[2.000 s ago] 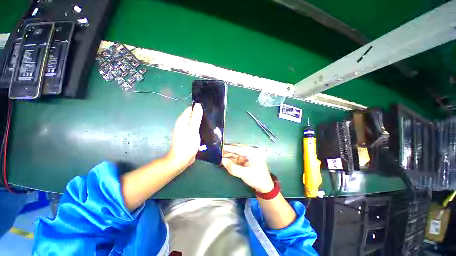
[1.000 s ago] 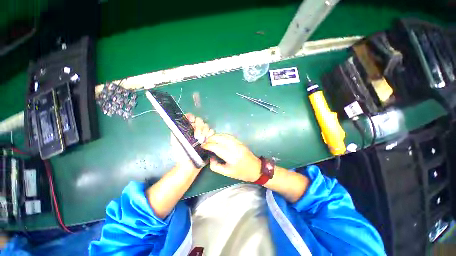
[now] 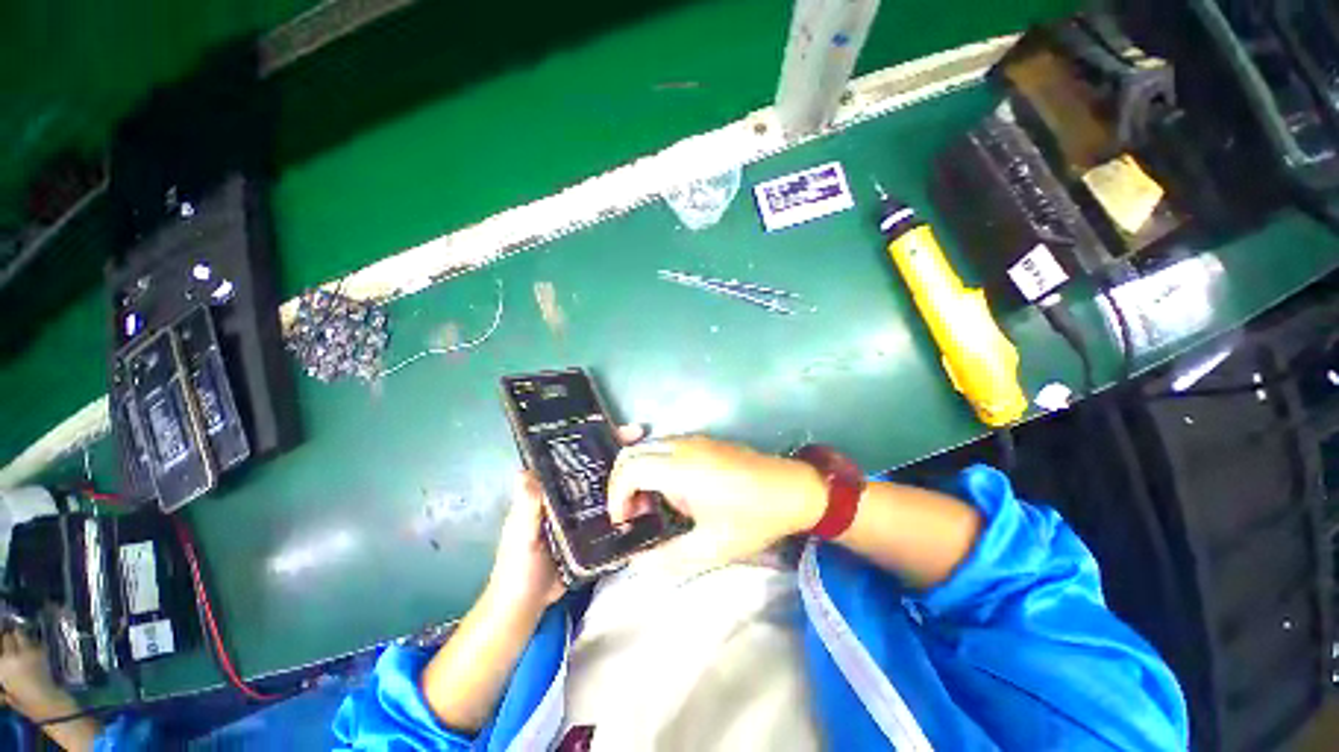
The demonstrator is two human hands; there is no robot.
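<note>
An open-backed smartphone (image 3: 565, 441) is held in front of me over the mat's near edge, its inner side with the printed battery facing up. My left hand (image 3: 526, 547) grips its lower left side from below. My right hand (image 3: 705, 492) lies over its lower right part, with bent fingers touching the inside; what the fingertips hold, if anything, is hidden. The yellow electric screwdriver (image 3: 955, 323) lies on the mat at the right. Tweezers (image 3: 734, 291) lie beyond the phone.
A black tray (image 3: 253, 316) with open phones (image 3: 169, 426) stands at the left. A small parts cluster (image 3: 341, 335) with a thin wire, a labelled card (image 3: 803, 197) and a clear plastic item (image 3: 705, 194) lie near the pale rail. Another person's hand (image 3: 27, 673) shows far left.
The phone has turned from dark face up, through edge-on, to inner side up. My right fingers now reach inside it. The view has turned and shifted left.
</note>
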